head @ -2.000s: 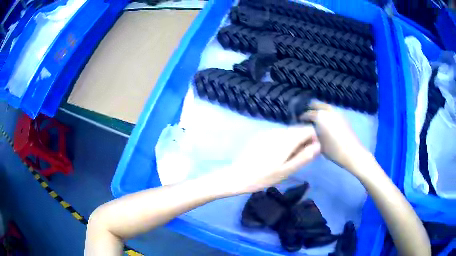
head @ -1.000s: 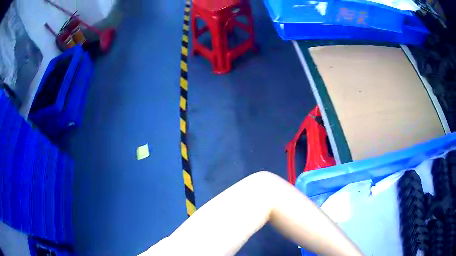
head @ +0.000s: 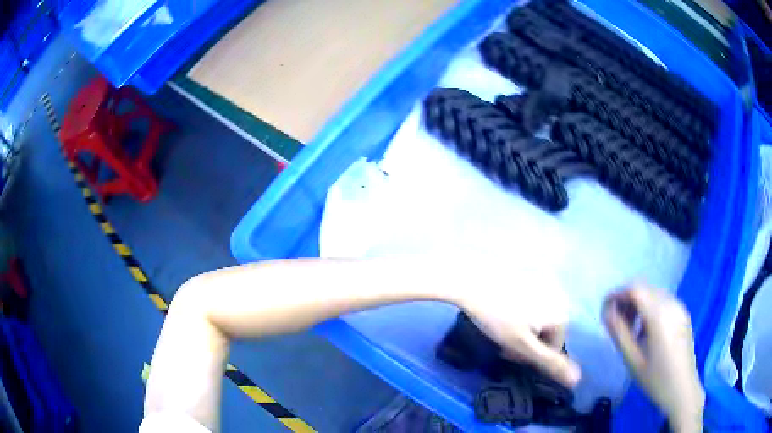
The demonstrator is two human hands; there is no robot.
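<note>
Black moulded parts lie in nested rows (head: 495, 144) on a white liner (head: 406, 211) in a blue tote (head: 288, 207). A loose pile of black parts (head: 499, 402) lies near the tote's front wall. My left hand (head: 529, 334) is over this pile, fingers bent downward; it covers part of the pile, and whether it grips a part is hidden. My right hand (head: 647, 326) is to the right of it above the liner, blurred, thumb and fingers apart, with no part seen in it.
A tan board (head: 296, 59) lies left of the tote. A red stool (head: 110, 139) stands on the floor beside yellow-black tape (head: 106, 224). Another blue tote (head: 140, 38) is at the upper left. White liner with a black strip (head: 753, 313) shows at the right edge.
The view swung left to the floor and is back on the tote. Compared with the oldest frame, my hands have moved from the row's end towards the loose pile and are apart.
</note>
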